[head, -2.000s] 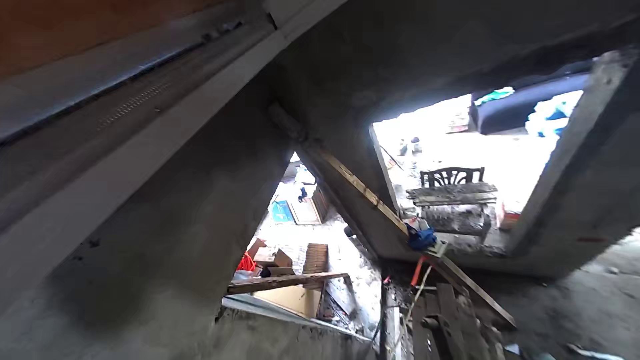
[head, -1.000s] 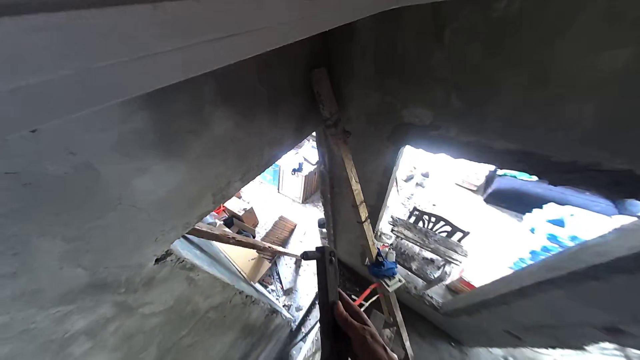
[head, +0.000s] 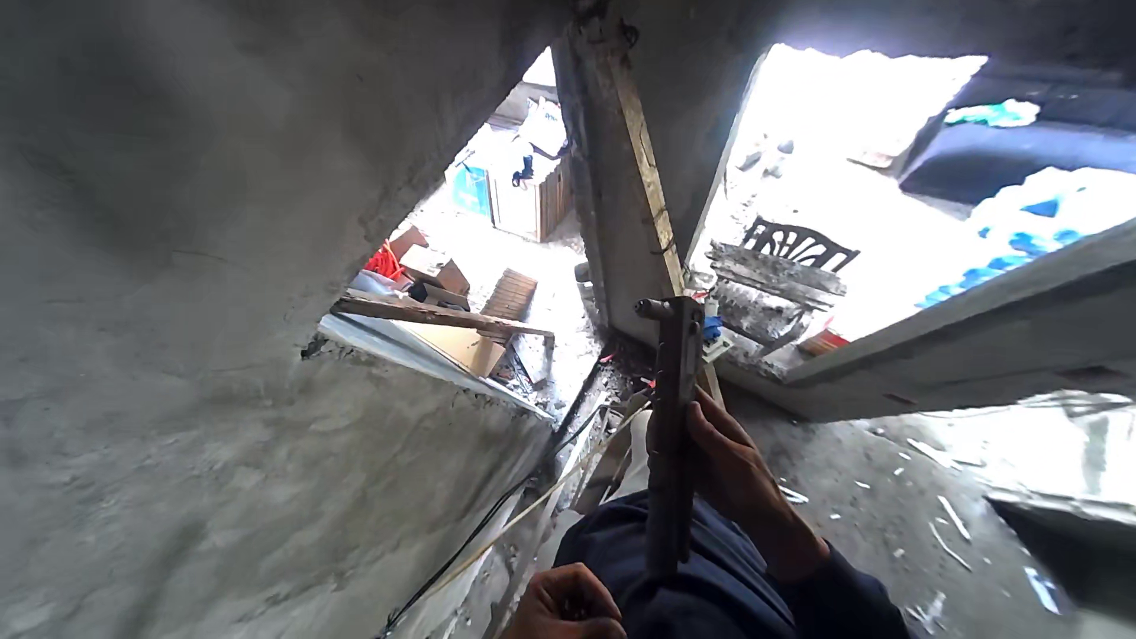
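Observation:
My right hand [head: 741, 470] grips a long, dark, worn metal tool [head: 670, 435] in front of my body, at the lower middle. The tool stands roughly upright, with a short cylindrical tip sticking out sideways at its top end; its exact kind is not clear. My left hand [head: 568, 603] is at the bottom edge, left of the tool's lower end and apart from it. Its fingers are curled, and whether something small lies between them cannot be told. Behind the tool's top, a blue object [head: 712, 328] rests by a wooden batten [head: 650, 164].
Rough cement walls [head: 177, 266] surround two openings. A wooden board [head: 435, 312] spans the left one, with cardboard boxes [head: 435, 266] beyond. A dark chair [head: 799, 244] and planks [head: 777, 271] show through the right one. Cables [head: 532, 501] run below; debris litters the floor [head: 852, 497].
The tool and right hand, absent two seconds ago and partly seen one second ago, now show much more fully. My left hand has come into view at the bottom. The view has shifted.

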